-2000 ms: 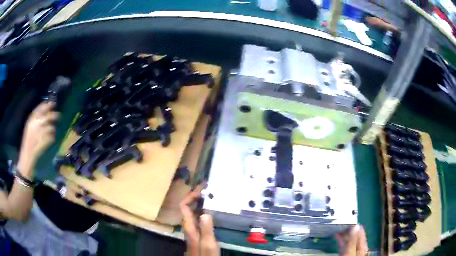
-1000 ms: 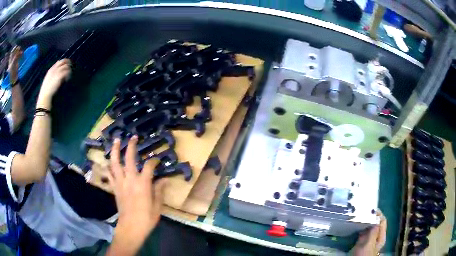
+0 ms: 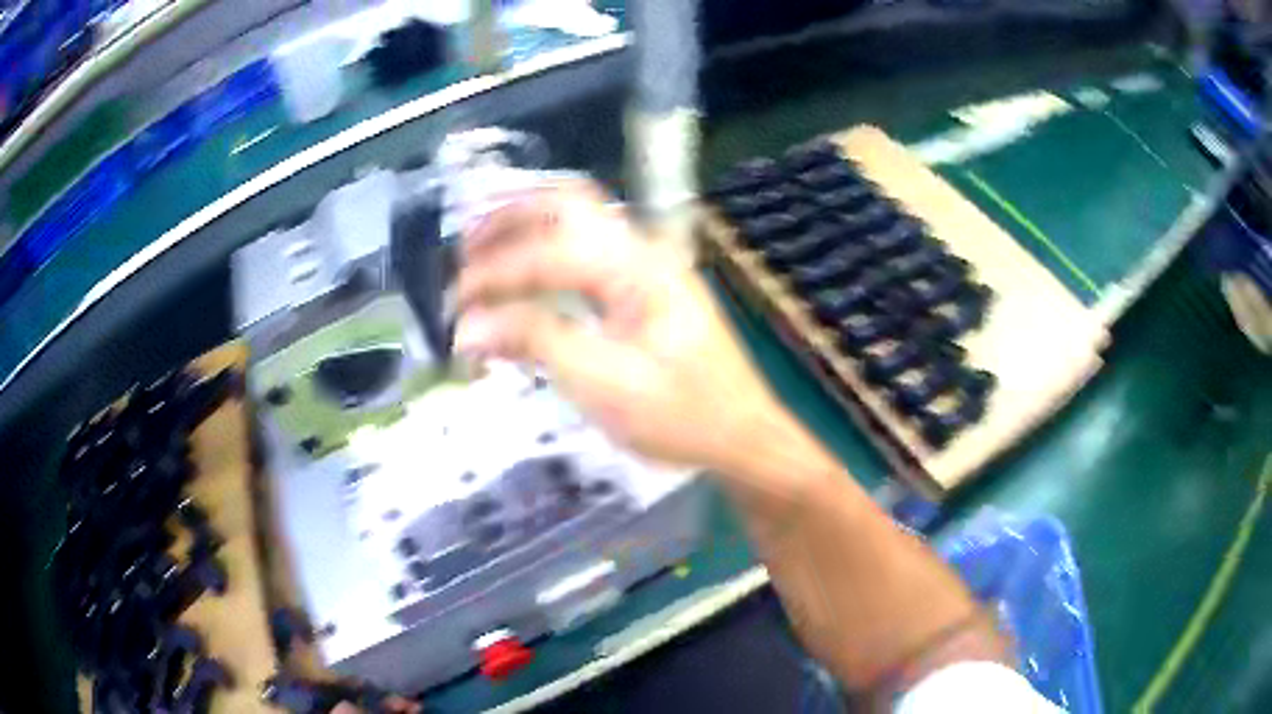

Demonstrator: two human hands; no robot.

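My right hand [image 3: 572, 314], blurred, reaches in from the lower right over the silver fixture [image 3: 314, 565]. Its fingers hold a black handle [image 3: 423, 272] roughly upright in front of the cylinder housing [image 3: 335, 237]. The yellow-green front plate [image 3: 300, 398] shows its dark opening beside the held handle. The locating blocks on the bed are blurred, and I see no handle in them. Only fingertips of my left hand [image 3: 374, 707] show at the bottom edge, beside a black handle [image 3: 314, 693]; its grip is hidden.
Jumbled black handles [image 3: 133, 516] lie on cardboard at the left. Rows of handles [image 3: 851, 265] lie on a cardboard sheet [image 3: 1025, 321] at the right. A grey post [image 3: 667, 126] stands behind my wrist. A red knob [image 3: 502, 656] is low on the fixture front. A blue-lined bin [image 3: 1032, 586] is at lower right.
The view has swung right. My right hand has left the fixture's lower right side and now holds a handle above the bed. My left hand has dropped to the bottom edge.
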